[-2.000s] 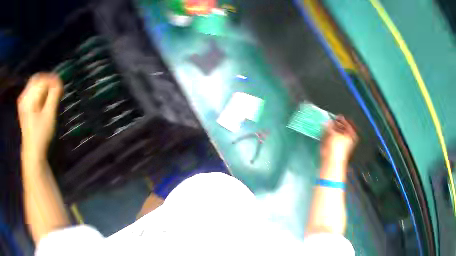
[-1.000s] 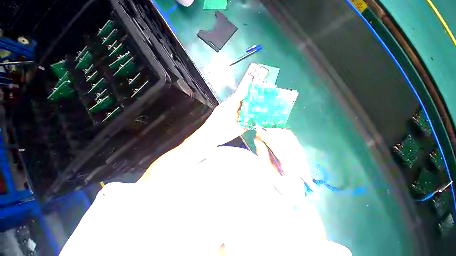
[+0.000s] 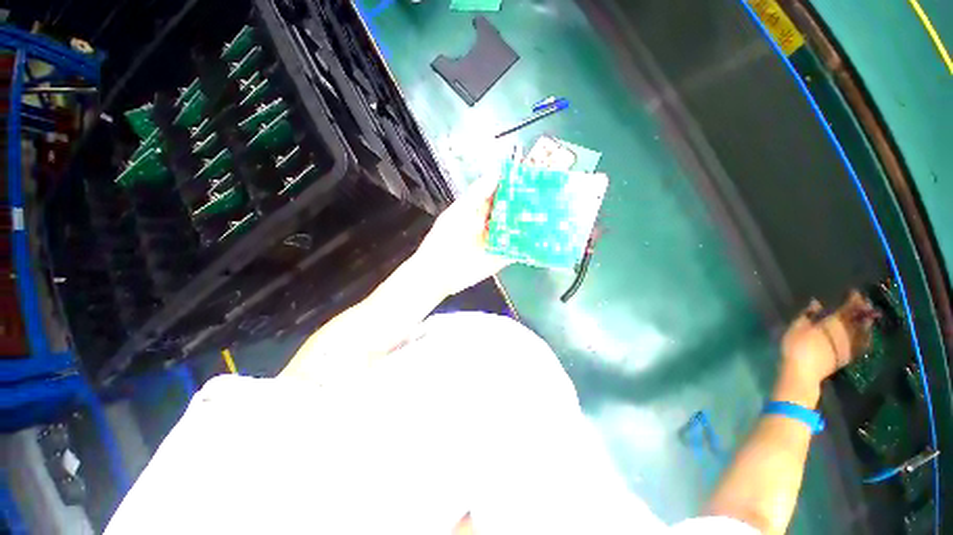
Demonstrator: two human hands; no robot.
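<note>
My left hand [image 3: 473, 228] holds a green circuit board [image 3: 543, 214] by its left edge above the bench, with the pale solder-dotted face showing. My right hand [image 3: 822, 340], with a blue band on the wrist, is over the conveyor at the right. Its fingers are at a dark, blurred board or part there; whether they grip it cannot be told. More circuit boards [image 3: 888, 423] lie on the conveyor below that hand. A dark cutter handle [image 3: 577, 280] shows below the held board, which hides the rest of the tool.
A black slotted crate [image 3: 314, 225] with boards on edge stands left. On the green bench [image 3: 669, 303] lie a black notched plate [image 3: 478, 63], a blue-capped pen [image 3: 533, 117], a partly hidden smartphone [image 3: 549, 154] on a green card, and a blue cord [image 3: 700, 431].
My right hand has moved from beside the held board out to the conveyor, and the pen-like tool no longer shows clearly. My left hand still holds the board, now slightly further left.
</note>
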